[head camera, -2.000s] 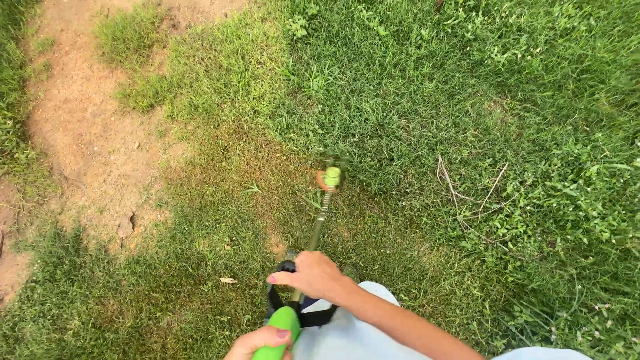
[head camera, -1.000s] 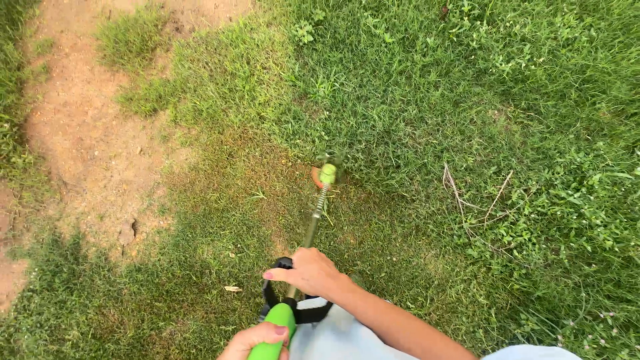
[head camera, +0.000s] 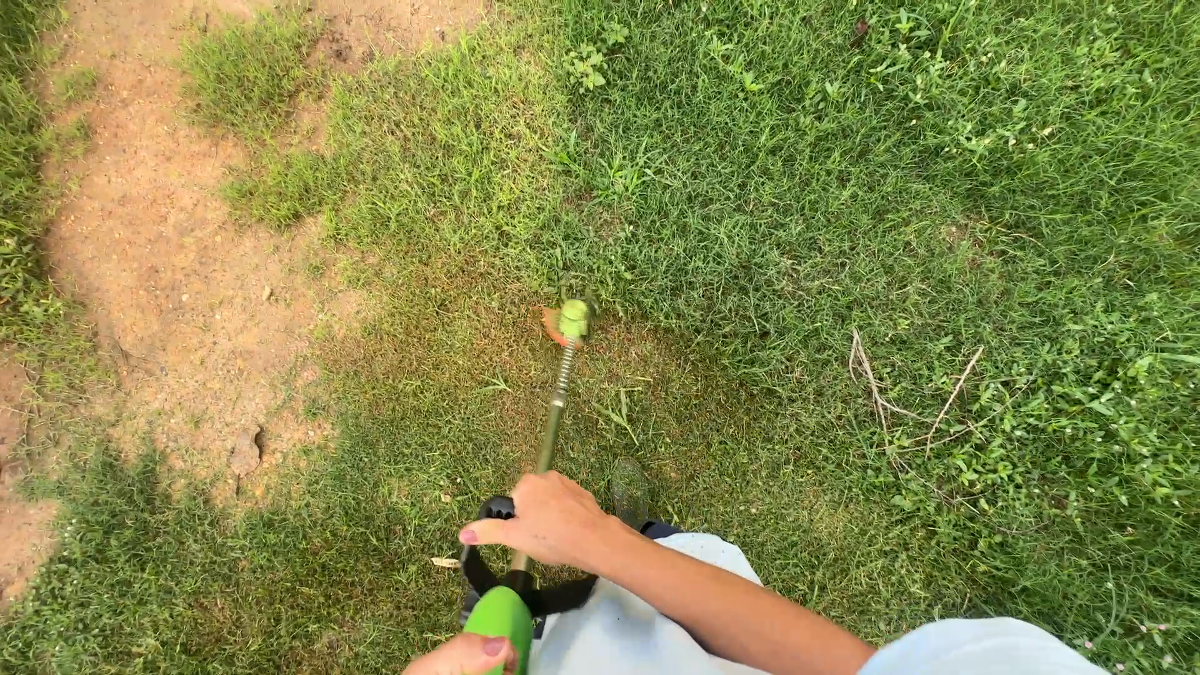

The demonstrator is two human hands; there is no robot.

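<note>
A string trimmer with a metal shaft [head camera: 551, 436] reaches from the bottom of the head view up to its green cutting head [head camera: 574, 320] on the grass. An orange part shows at the head's left side, and the edges there are blurred. My right hand [head camera: 553, 520] is closed on the black loop handle [head camera: 480, 567], its thumb pointing left. Below it, at the bottom edge, my left hand [head camera: 464, 656] grips the green rear handle [head camera: 500, 619]; most of this hand is out of frame.
Bare reddish soil [head camera: 178, 253] with a small stone or clod [head camera: 247, 450] lies at left. Dry twigs [head camera: 877, 384] rest in the taller grass [head camera: 1078, 309] at right. A shoe tip [head camera: 630, 492] and pale clothing [head camera: 647, 619] show near my right hand.
The cutting head and both my hands have moved slightly left over the grass. Both hands keep their hold on the trimmer.
</note>
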